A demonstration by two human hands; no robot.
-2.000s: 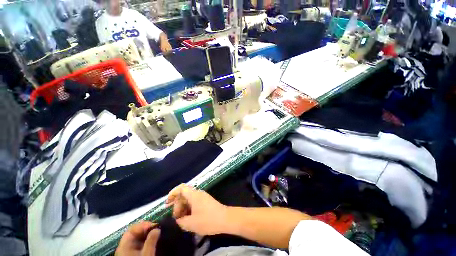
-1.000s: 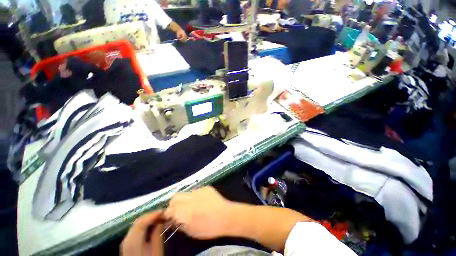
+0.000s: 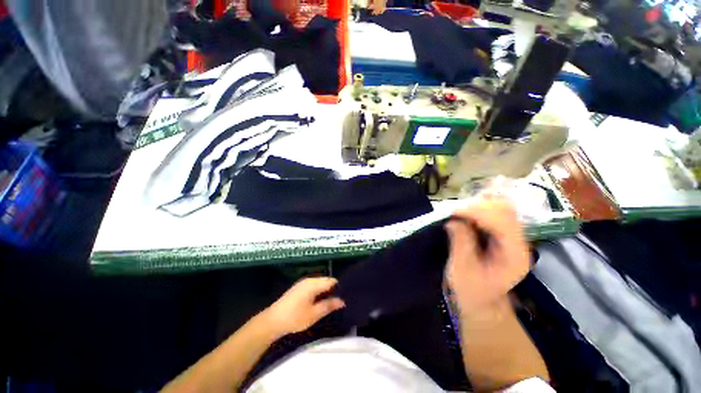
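A black collar piece [image 3: 392,278] is stretched between my two hands in front of the table edge. My left hand [image 3: 306,305] holds its left end low, near the lap. My right hand [image 3: 488,249] holds its other end higher, at the table edge; this hand is blurred, and I cannot tell whether it also holds a tool. A stack of black curved collars [image 3: 330,201] lies flat on the table before the sewing machine [image 3: 461,138]. Grey-white collar pieces with black bands [image 3: 230,146] lie fanned at the left of the stack.
A red basket [image 3: 343,46] with black cloth stands behind the heap. A phone [image 3: 530,88] stands tilted in view at the machine. A red-brown flat item [image 3: 582,184] lies at the right table end. Grey-white panels [image 3: 607,307] drape at right. A blue crate [image 3: 29,196] is at far left.
The view has turned left and down. My hands were close together over bunched dark cloth; now they are apart, my right hand further right and up, with the black piece spread between them.
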